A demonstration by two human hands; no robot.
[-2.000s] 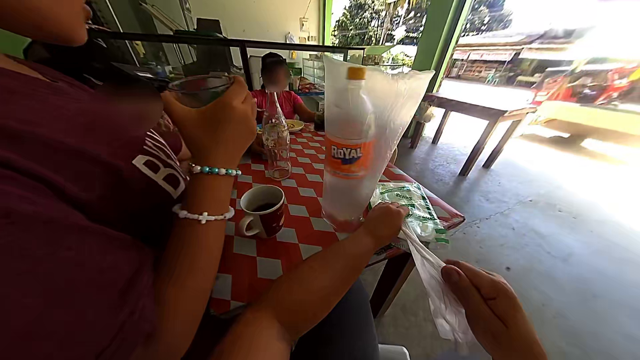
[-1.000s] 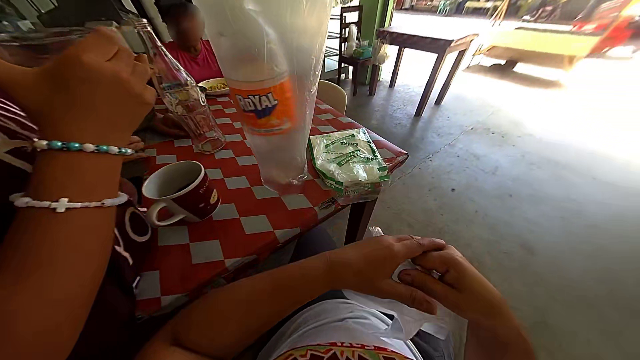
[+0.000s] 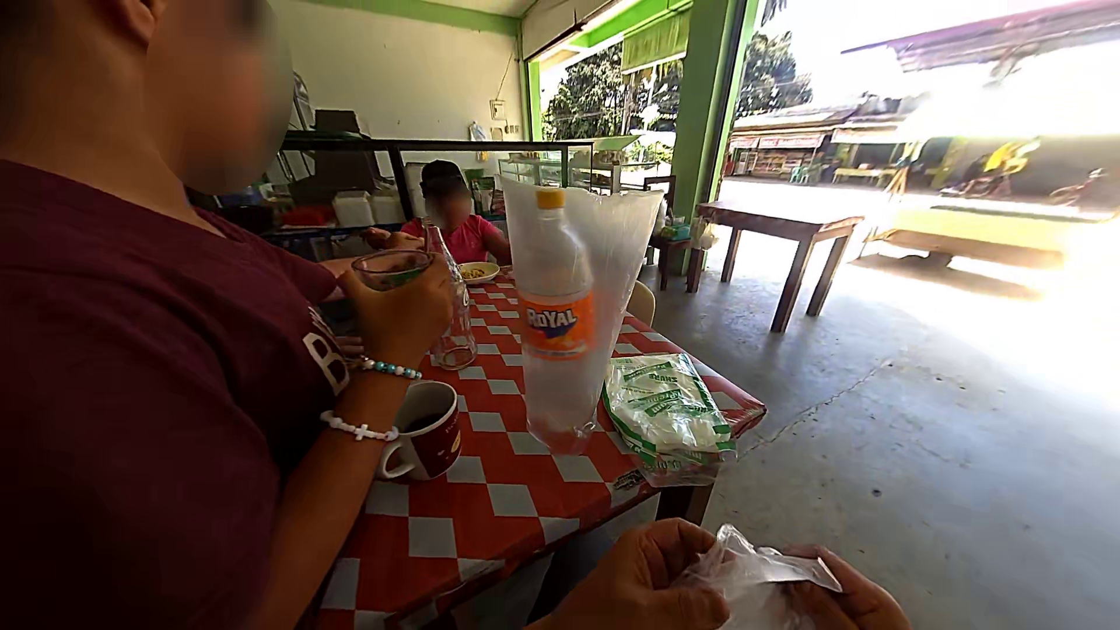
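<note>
My left hand [image 3: 652, 577] and my right hand [image 3: 844, 591] pinch a crumpled clear plastic bag [image 3: 752, 573] between them, low in the view, in front of the table corner. Beyond them a plastic Royal bottle [image 3: 556, 324] with a yellow cap and orange label stands on the table inside a tall clear plastic bag [image 3: 628, 254]. Right of it, a plastic pack with green print [image 3: 669, 407] lies at the table's edge. A red and white mug [image 3: 429, 433] holding dark liquid stands to the left of the bottle.
At left sits a person in a maroon shirt [image 3: 149, 376], holding a glass bowl [image 3: 391, 267]. An empty glass bottle [image 3: 455, 324] and a plate of food [image 3: 479, 272] stand on the checkered table [image 3: 437, 534]. Another person [image 3: 451, 219] sits beyond; a wooden table [image 3: 779, 219] stands at right.
My hands, clasped together over the clear bag one second ago, now hold it between their fingers, slightly apart. The view has swung up and to the left.
</note>
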